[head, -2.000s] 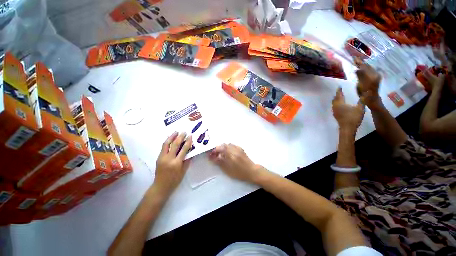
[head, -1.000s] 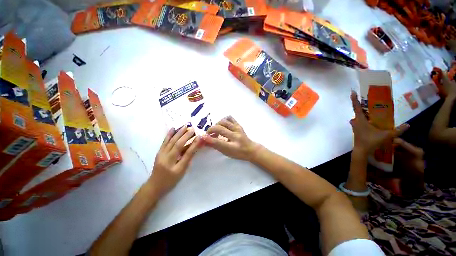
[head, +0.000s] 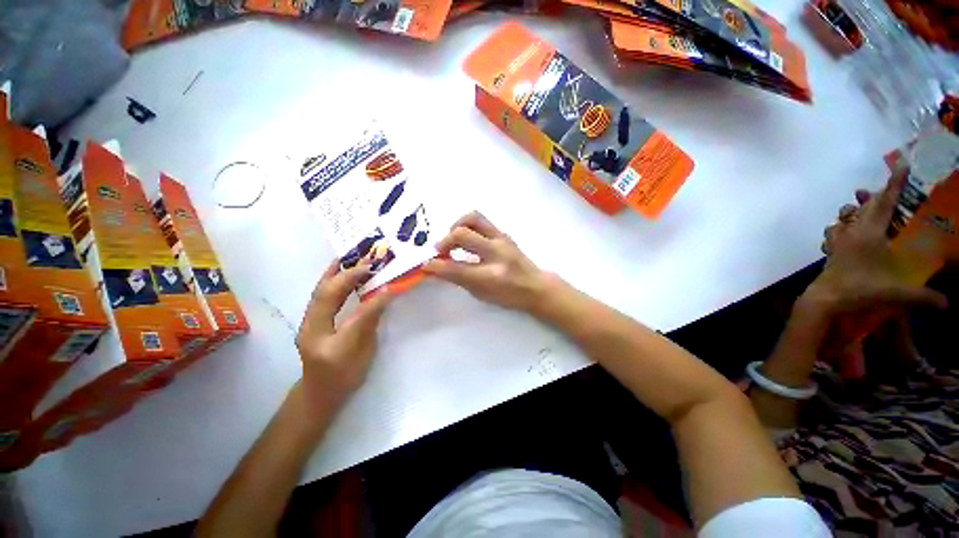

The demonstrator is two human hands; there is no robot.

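A retail box (head: 363,210) lies white side up on the table in front of me, its dark heading away from me. My left hand (head: 342,321) holds its near left corner, fingertips on the white panel. My right hand (head: 489,263) pinches its near right corner. A narrow orange flap (head: 398,284) shows at the near end between my hands. What is inside the box is hidden.
Finished boxes (head: 147,284) stand stacked at left. A filled box (head: 584,121) lies to the right. Flat cartons (head: 705,42) overlap at the back. A thin ring (head: 240,184) and a black piece (head: 139,109) lie left. A co-worker's hand (head: 868,252) holds a carton at right.
The view has shifted. The box's near orange edge now shows between my hands, hidden before. The co-worker's hands, empty at first, now hold a carton farther right.
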